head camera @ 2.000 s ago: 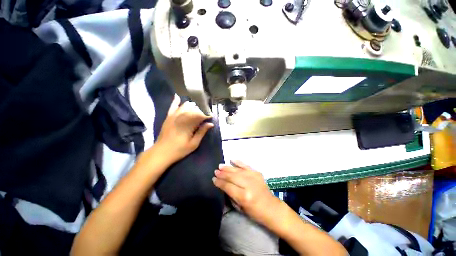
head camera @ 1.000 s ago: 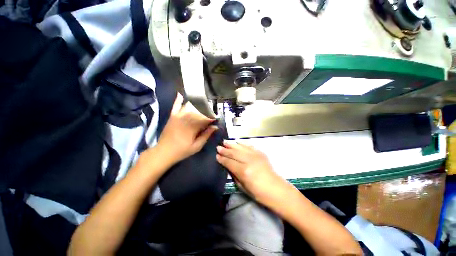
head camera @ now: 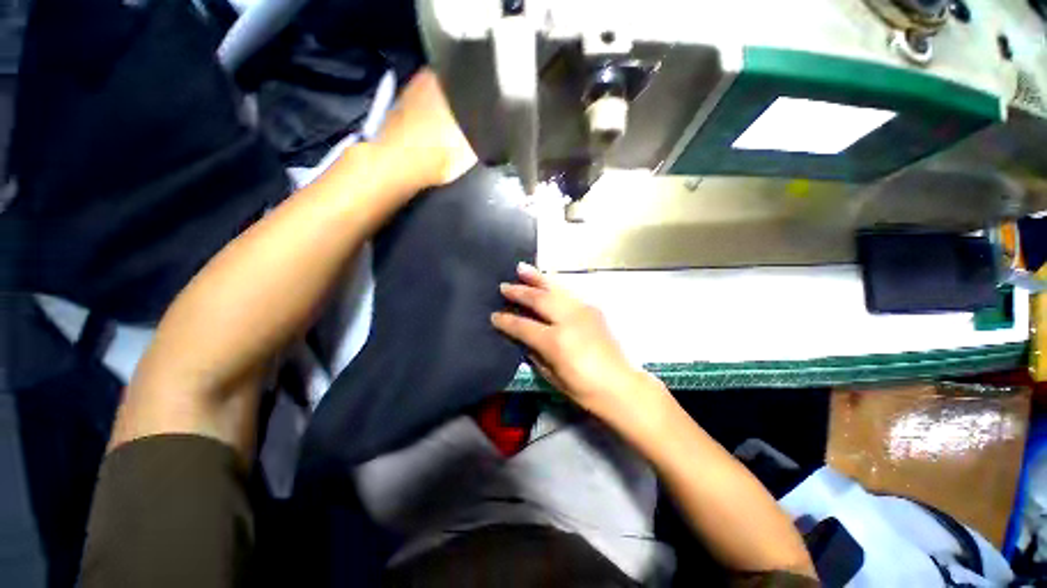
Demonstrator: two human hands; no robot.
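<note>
The dark garment panel (head camera: 442, 276) lies over the table's left end, with its right edge running to the presser foot area (head camera: 551, 195) of the cream-white sewing machine (head camera: 459, 80). My left hand (head camera: 419, 132) is on the cloth left of the machine head; its fingers are hidden behind the head, so its grip cannot be seen. My right hand (head camera: 563, 333) lies on the panel's right edge near the table front, fingers a little apart, palm down, not gripping. The needle itself cannot be made out.
A green panel (head camera: 712, 138) with a bright display is on the machine. A flat black phone-like object (head camera: 928, 271) lies on the white table (head camera: 712, 322) at right. A shiny brown parcel (head camera: 930, 448) and grey-white cloth (head camera: 855, 505) are below. Dark garments (head camera: 138, 172) are heaped at left.
My left hand has moved from beside the presser foot up and left, behind the machine head. The dark panel now lies more spread out. The machine appears higher in view, and a red spot shows below.
</note>
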